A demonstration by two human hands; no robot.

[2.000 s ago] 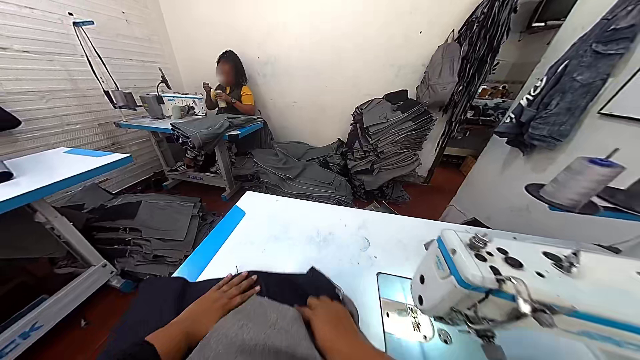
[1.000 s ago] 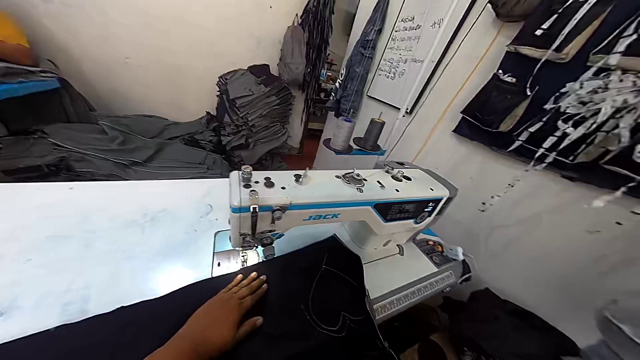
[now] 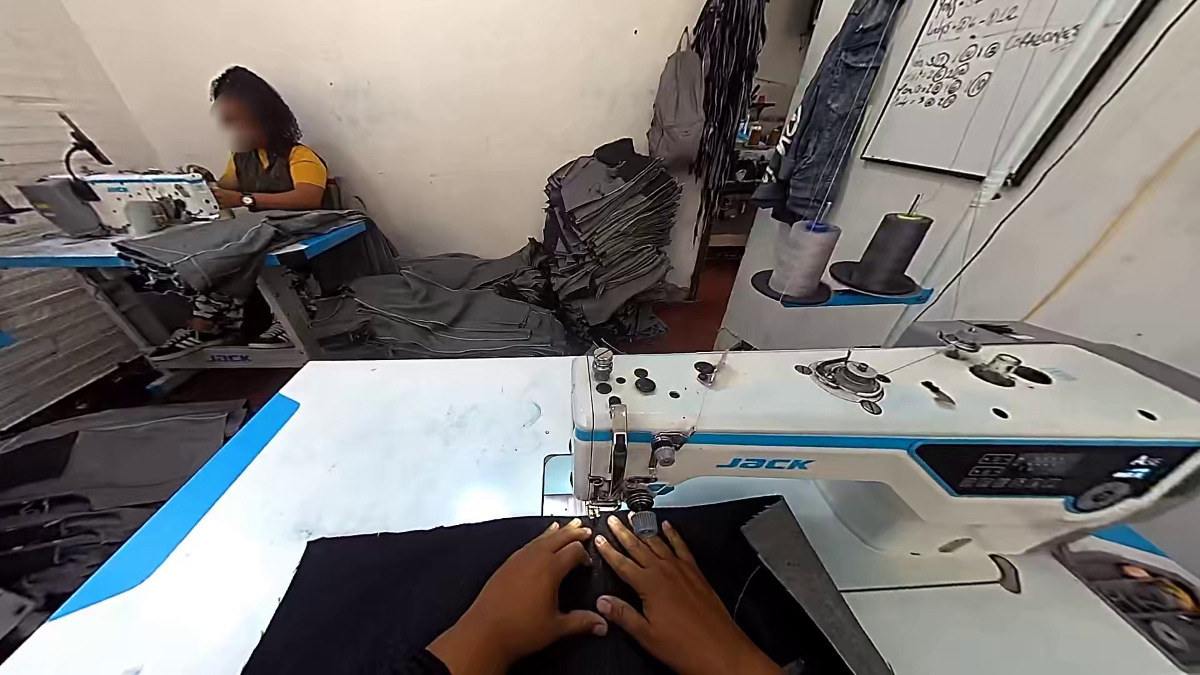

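A Jack industrial sewing machine (image 3: 750, 403) stands on the white table (image 3: 422, 422). Dark denim fabric (image 3: 375, 581) lies across the front, its far edge at the presser foot, and a folded corner on the right shows a grey underside. My left hand (image 3: 525, 600) presses flat on the fabric just left of a seam below the needle area. Flat on the other side of that seam rests my right hand (image 3: 666, 600), its fingertips close to the presser foot. Both thumbs nearly meet. The needle tip itself is hidden.
Two thread cones (image 3: 806, 258) stand on a blue-edged shelf behind the machine. A person (image 3: 272, 159) sits at another sewing machine (image 3: 141, 202) at the back left. Grey garment pieces (image 3: 441, 305) are heaped on the floor beyond the table, with a tall stack (image 3: 614, 225) beside them.
Both hands now lie on the fabric at the presser foot; one second ago only one hand was clearly visible on it. The view has swung back left.
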